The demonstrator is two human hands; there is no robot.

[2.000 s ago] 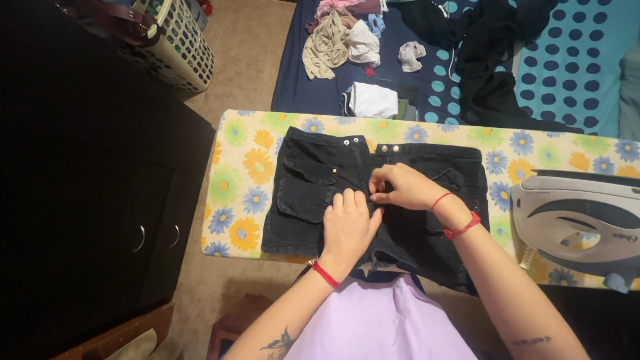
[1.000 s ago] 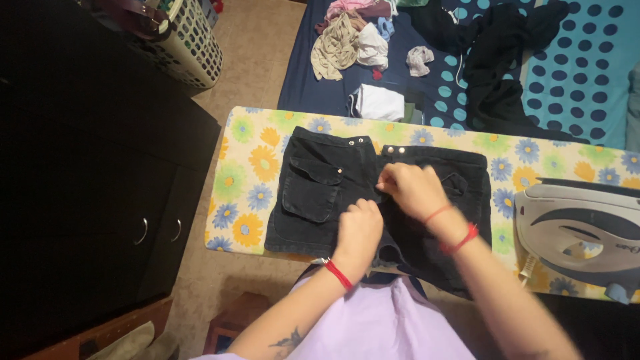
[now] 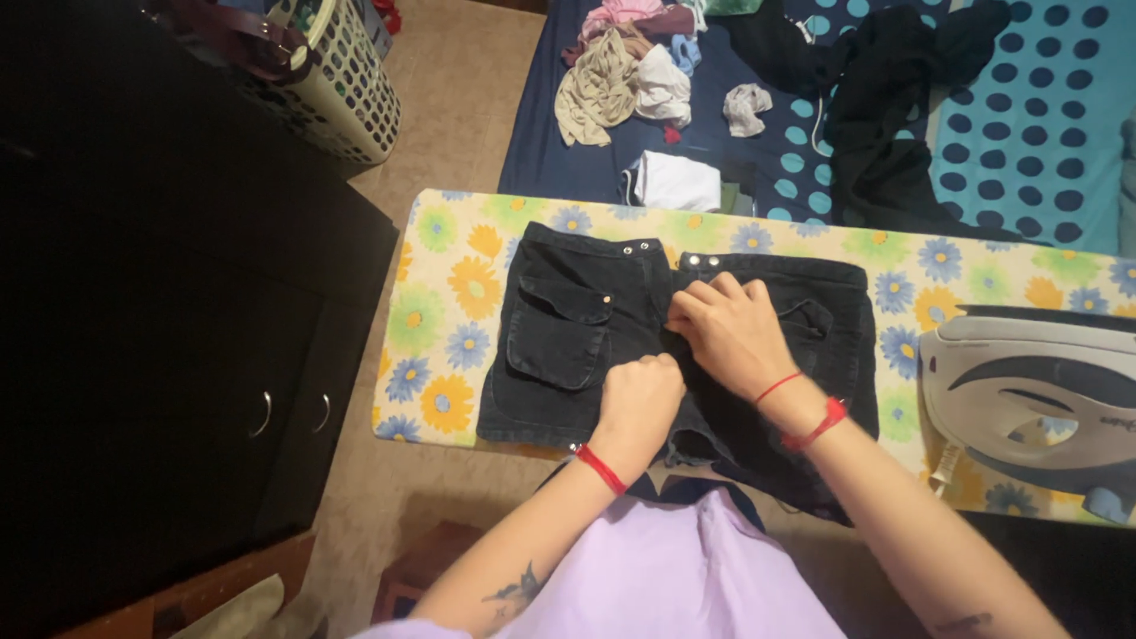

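Note:
Black denim shorts [image 3: 568, 346] with snap buttons at the waistband and a flap pocket lie spread on a flowered ironing board [image 3: 426, 355]. My left hand [image 3: 643, 399], fingers curled, grips the denim near the middle, low by the crotch. Above and to the right of it, my right hand [image 3: 728, 324] pinches the fly edge just under the waistband. The fingertips of both hands are partly hidden. To the right, a white and grey clothes iron [image 3: 1029, 390] rests on the board.
Beyond the board is a bed with a blue dotted cover [image 3: 1021, 133], a heap of small clothes [image 3: 612, 80], a folded white cloth [image 3: 679, 182] and dark clothing [image 3: 879, 115]. A plastic laundry basket [image 3: 355, 89] stands at upper left, beside a dark cabinet [image 3: 177, 311].
My left hand has moved away from the flap pocket and its fingers have curled in from being spread over the cloth. My right hand stays near the fly.

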